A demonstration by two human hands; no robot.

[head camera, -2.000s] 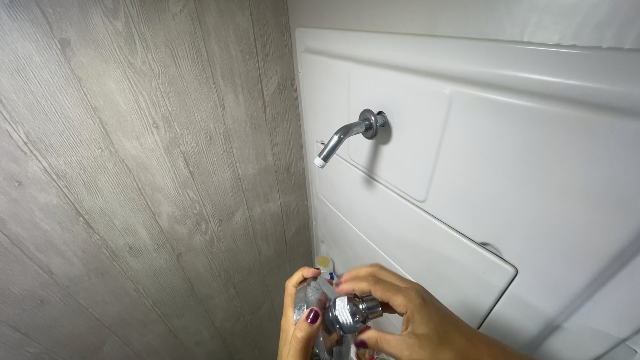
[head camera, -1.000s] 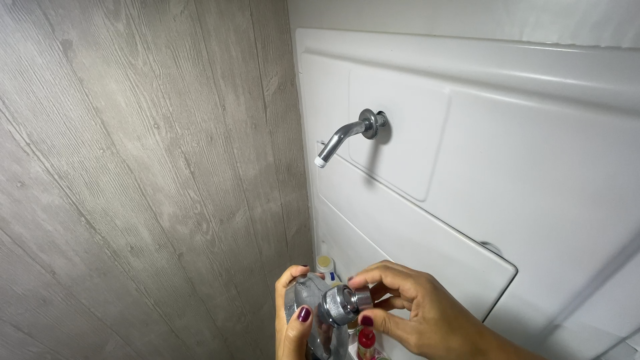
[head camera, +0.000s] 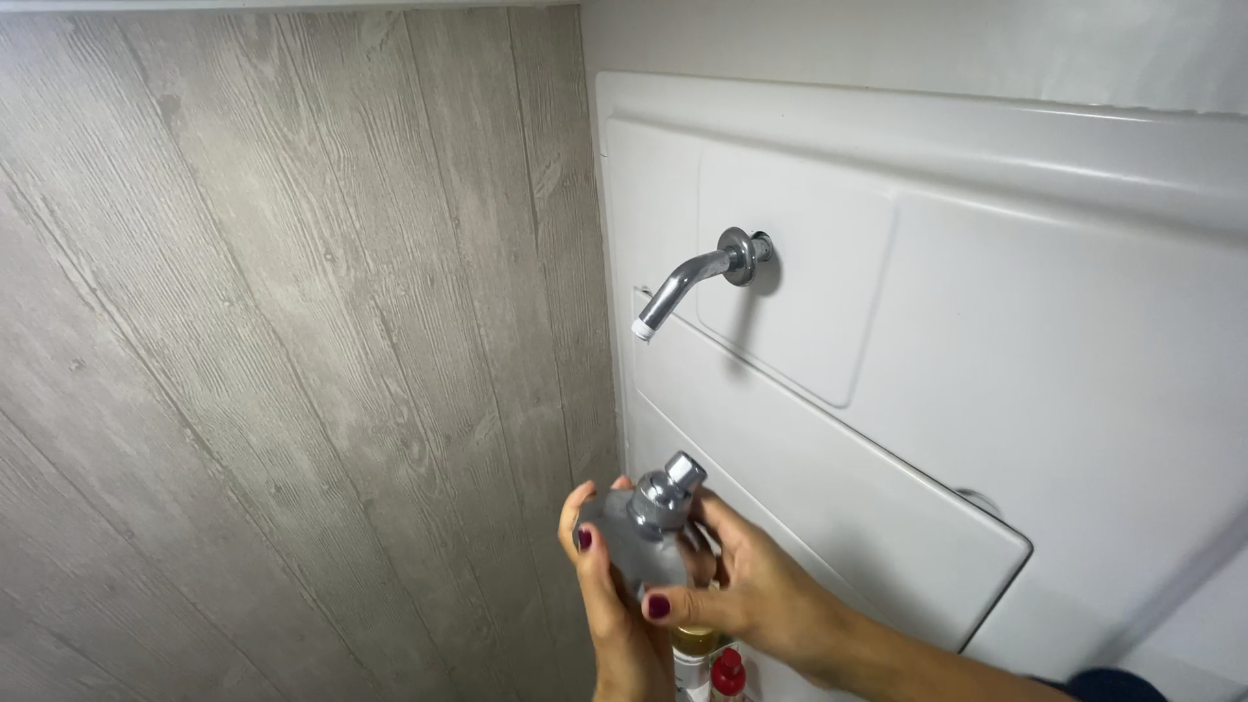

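A chrome shower head (head camera: 634, 546) is held between my two hands, with its threaded connector end (head camera: 685, 472) tilted up toward the wall pipe. My left hand (head camera: 604, 595) grips its wide body from the left. From the right, my right hand (head camera: 751, 585) holds the body, its thumb across the lower edge. Above them a bent chrome shower arm (head camera: 680, 286) comes out of the white wall, with white thread tape (head camera: 643, 330) around its open end. The shower head and arm are apart. A loose-looking chrome flange (head camera: 738, 256) sits around the arm near the wall.
Wood-look panelling (head camera: 322, 341) covers the left wall. The white moulded wall panel (head camera: 1053, 370) has raised edges. Below my hands stand bottles, one with a red cap (head camera: 727, 673) and one with yellowish contents (head camera: 694, 641). A dark blue object (head camera: 1111, 685) shows at the lower right edge.
My right hand has moved from the connector onto the shower head's body. The connector pointed right before and now points upward. The view has shifted somewhat.
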